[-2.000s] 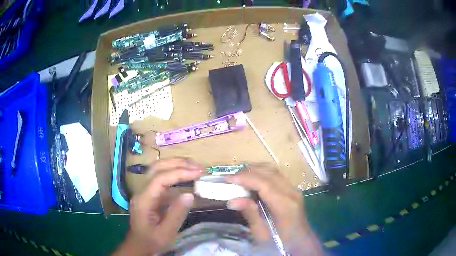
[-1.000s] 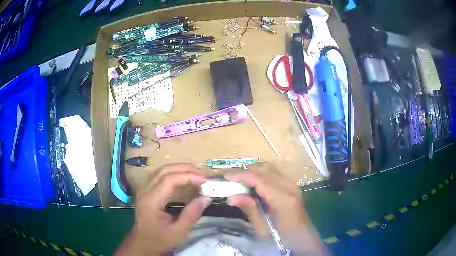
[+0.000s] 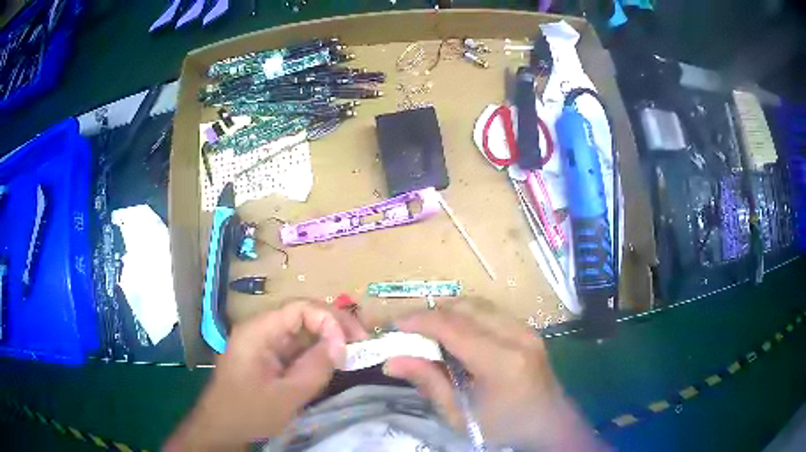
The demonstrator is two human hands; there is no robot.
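My left hand [image 3: 287,353] and my right hand [image 3: 473,362] meet at the bottom centre. Both pinch a pale curved band [image 3: 391,350], the left at its left end, the right at its right part. A slim pen [image 3: 466,408] sticks down from my right hand. A small red piece [image 3: 347,303] shows just beyond my left fingers. A thin green circuit board [image 3: 414,289] lies just beyond the hands. A pink handle shell [image 3: 361,217] lies behind it. What lies under the band is hidden.
The cardboard tray [image 3: 187,265] holds piled circuit boards [image 3: 278,97], a black block [image 3: 412,150], a teal-and-black handle [image 3: 215,274], a black-ended part [image 3: 248,284], a thin white stick [image 3: 466,237], red-handled scissors [image 3: 500,137] and a blue tool [image 3: 585,177]. A blue bin [image 3: 44,256] stands left.
My left hand has shifted left and down and its fingers have turned. The band looks longer and more curved between the hands. The red piece has come into view.
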